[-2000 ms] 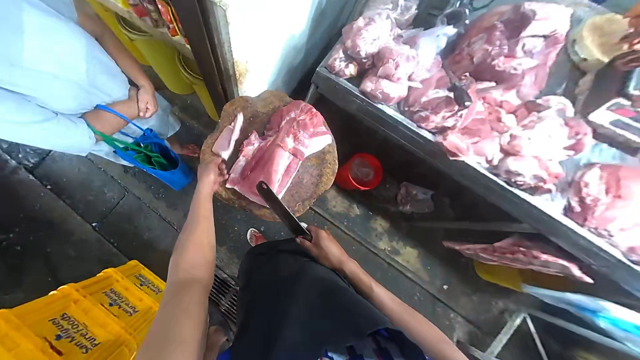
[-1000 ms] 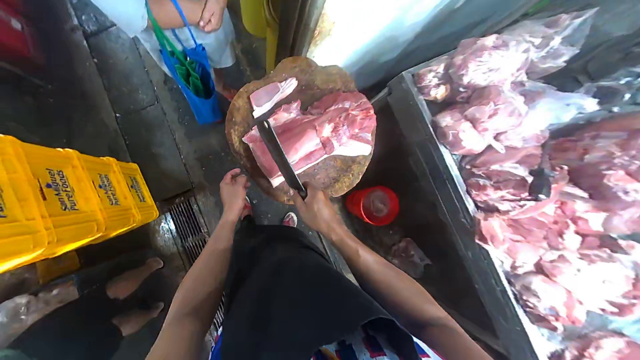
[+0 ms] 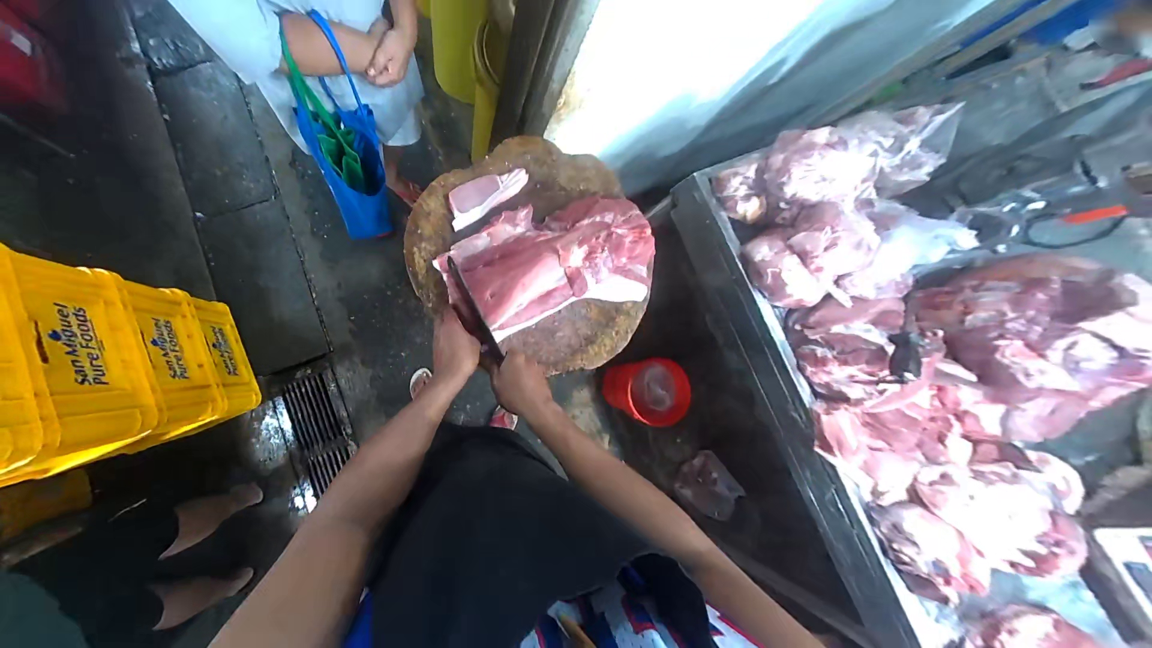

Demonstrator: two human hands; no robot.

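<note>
A large piece of raw meat [image 3: 549, 261] with a pale fat edge lies on a round wooden chopping block [image 3: 576, 346]. My right hand [image 3: 522, 382] is closed around the handle of a long dark-bladed knife [image 3: 475, 310], whose blade lies across the left end of the meat. At that same end, my left hand [image 3: 456, 346] touches the meat beside the blade; its fingertips are partly hidden, and I cannot tell how firmly they hold. A separate slice of meat [image 3: 486, 196] rests on the block above the large piece.
A table edge [image 3: 765, 378] bounds the right side, with bagged meat [image 3: 823, 171] and loose cuts [image 3: 954, 450] on it. Below the block stands a red bucket [image 3: 646, 391]. Yellow crates [image 3: 117, 360] are at left. A person with a blue bag [image 3: 346, 162] stands beyond the block.
Since one second ago, my left hand has moved up to the meat's left end, and the knife has shifted from across the meat toward that end. The slice was at my left hand two seconds ago.
</note>
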